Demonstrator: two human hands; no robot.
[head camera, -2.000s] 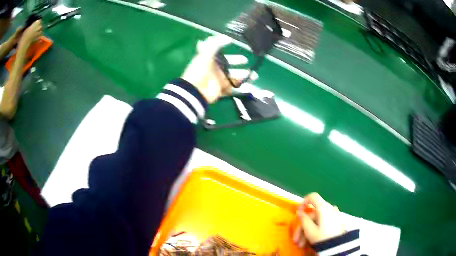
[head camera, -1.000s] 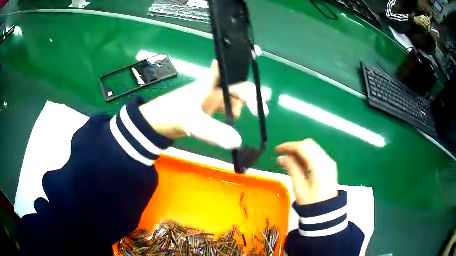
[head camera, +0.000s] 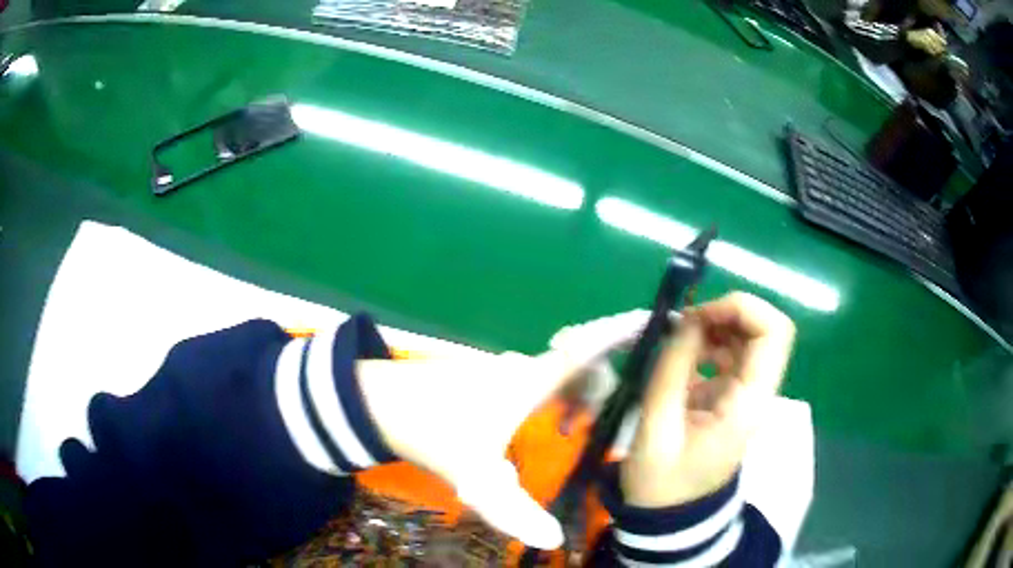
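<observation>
A dark phone middle frame is held nearly edge-on above the parts tray. My left hand, with white-covered fingertips, grips it from the left side. My right hand is at its right side with fingers curled near the upper edge; blur hides whether a strip is between the fingertips. The orange tray is partly covered by my arm and hands. A pile of thin strip parts lies in its near part.
Another phone middle frame lies on the green surface at the upper left. A white sheet lies under the tray. A bagged parts pack is beyond the pale divider line. A black keyboard is at the right.
The held frame has come down and right from upright over the belt, turning nearly edge-on. My right hand has moved from apart to beside it. The other frame sits further left in view.
</observation>
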